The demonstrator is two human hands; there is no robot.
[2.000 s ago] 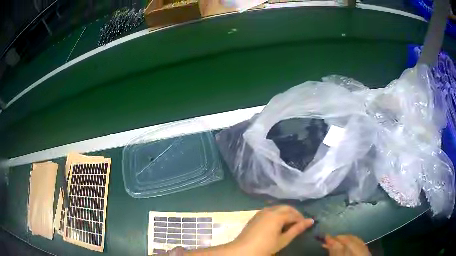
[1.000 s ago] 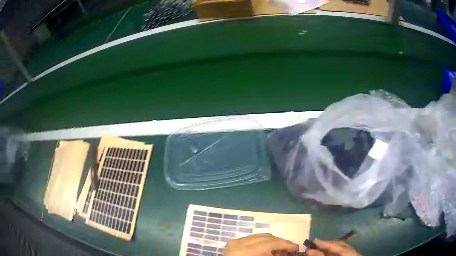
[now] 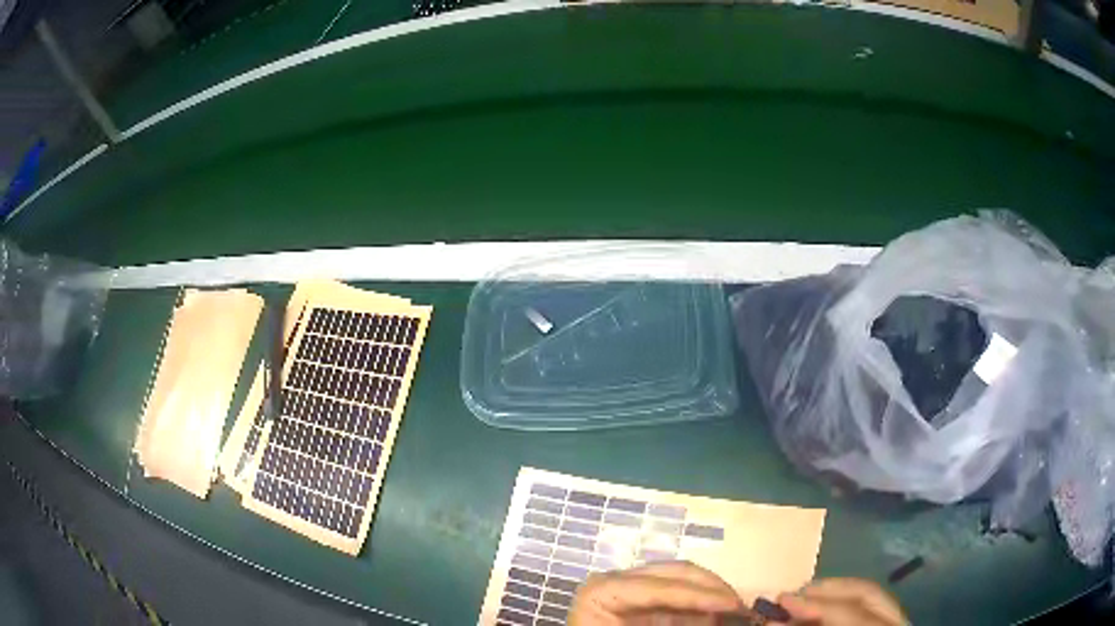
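Note:
A tan backing sheet (image 3: 768,538) with rows of small dark pads (image 3: 599,541) lies nearest me, its right part bare. My left hand (image 3: 660,596) is over its lower edge, fingers curled, cut off by the bottom edge of the picture. My right hand (image 3: 844,602) is just to the right, also cut off. A small dark part (image 3: 769,609) is pinched between the fingertips of both hands. A loose small dark part (image 3: 906,569) lies on the green bench right of the sheet.
A clear plastic tray (image 3: 611,410) holding one small piece is in the middle. An open plastic bag of dark parts (image 3: 831,428) stands right. Pad sheets (image 3: 336,422) with a dark strip tool (image 3: 273,367) and a plain tan stack (image 3: 202,385) lie left. Another clear bag (image 3: 49,324) is far left.
The view has swung right and down, so bench items sit further left or higher. The hands, apart two seconds ago, are together at the small dark part.

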